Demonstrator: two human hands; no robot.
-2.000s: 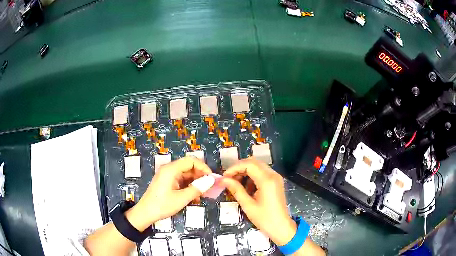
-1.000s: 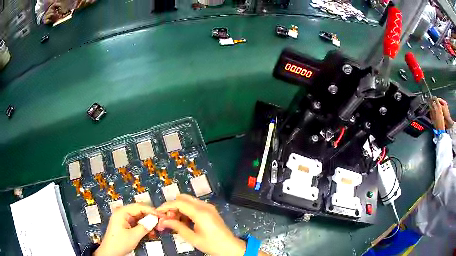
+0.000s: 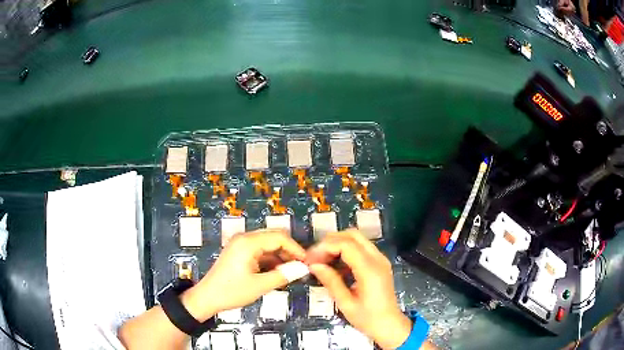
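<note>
My left hand (image 3: 256, 270) and my right hand (image 3: 356, 277) meet at the fingertips above the clear blister tray (image 3: 161, 239). A small pale piece (image 3: 293, 271) shows at my left thumb and finger; whether it is film or a thumb cover is unclear. My right fingertips are pinched close against it, and what lies between them is hidden. The tray holds rows of square display modules (image 3: 257, 156) with orange flex cables (image 3: 275, 199). My hands hide several modules in the middle rows.
White paper sheets (image 3: 96, 253) lie left of the tray. The black twin-station press (image 3: 438, 263) stands at right, with white nests (image 3: 503, 247), a pen (image 3: 469, 203) and a red-digit timer (image 3: 547, 106). A device housing (image 3: 252, 81) lies beyond the tray; more units lie at upper right.
The view turned right and back left. My hands stay together at the fingertips over the tray. The pink piece between them two seconds ago no longer shows clearly.
</note>
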